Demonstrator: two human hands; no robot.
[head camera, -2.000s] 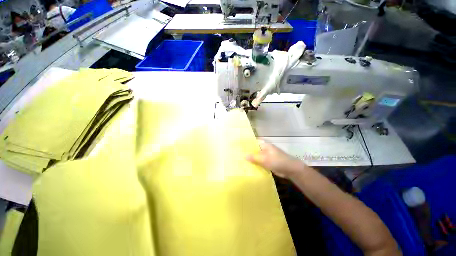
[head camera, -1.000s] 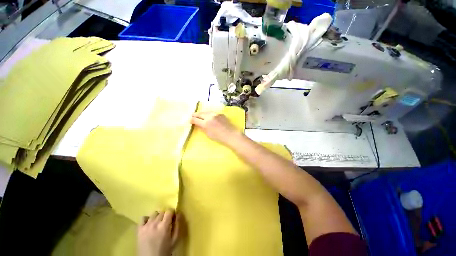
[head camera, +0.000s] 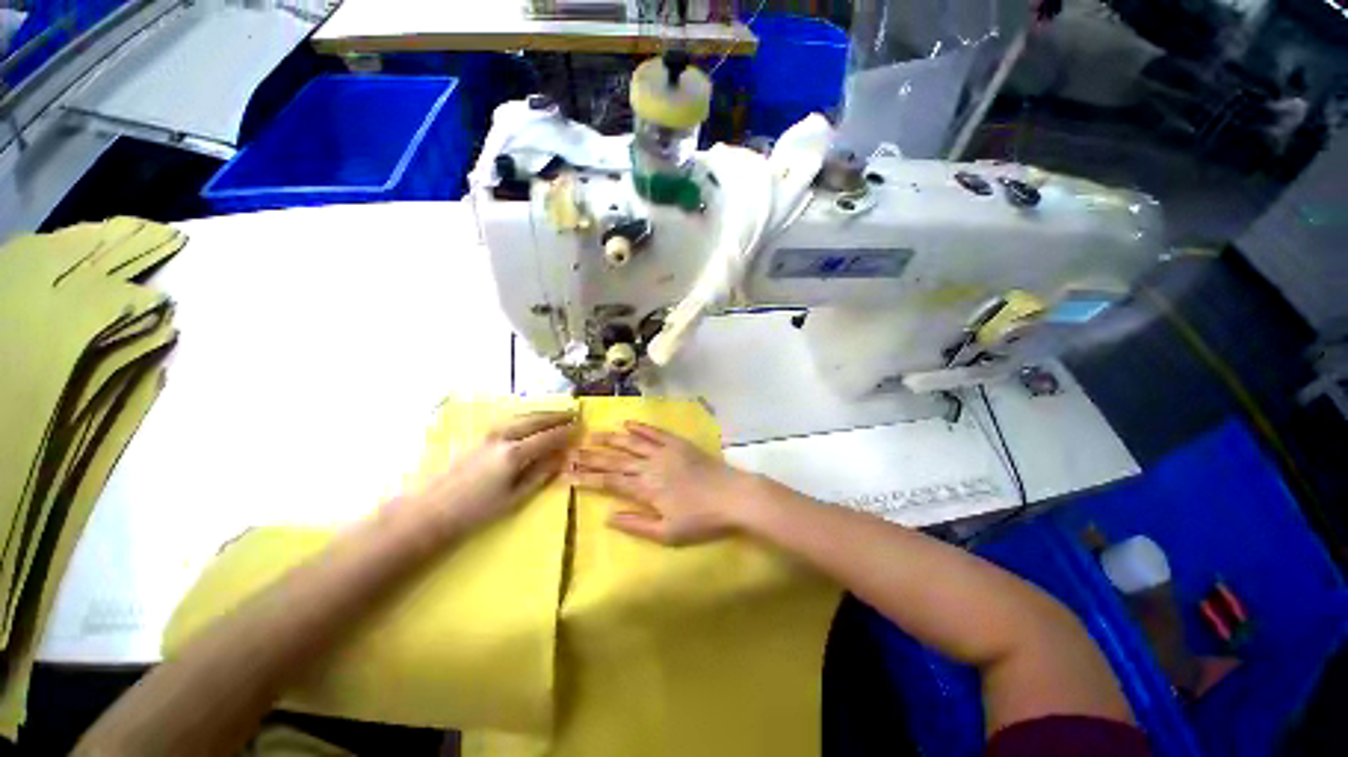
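The yellow workpiece (head camera: 695, 636) lies on the white table in front of the sewing machine (head camera: 843, 259) and hangs over the table's front edge. A dark seam (head camera: 568, 555) runs down its middle, its upper end just below the presser foot area (head camera: 606, 382). My left hand (head camera: 521, 462) rests on the panel left of the seam, fingertips at the seam. My right hand (head camera: 665, 482) lies flat on the panel right of the seam, fingers slightly spread. Neither hand visibly grips the panel. The needle itself is too small to tell.
A stack of yellow panels (head camera: 59, 399) lies at the table's left. A blue bin (head camera: 343, 141) stands behind the table. Another blue bin (head camera: 1087, 621), with a white container (head camera: 1135, 565) by it, is at lower right. A white cloth (head camera: 739, 237) and a bottle (head camera: 668, 133) are on the machine head.
My left hand has moved up from the lower seam to beside my right hand. The panel's two sides now lie along the seam under both hands, in line with the presser foot. The view has shifted.
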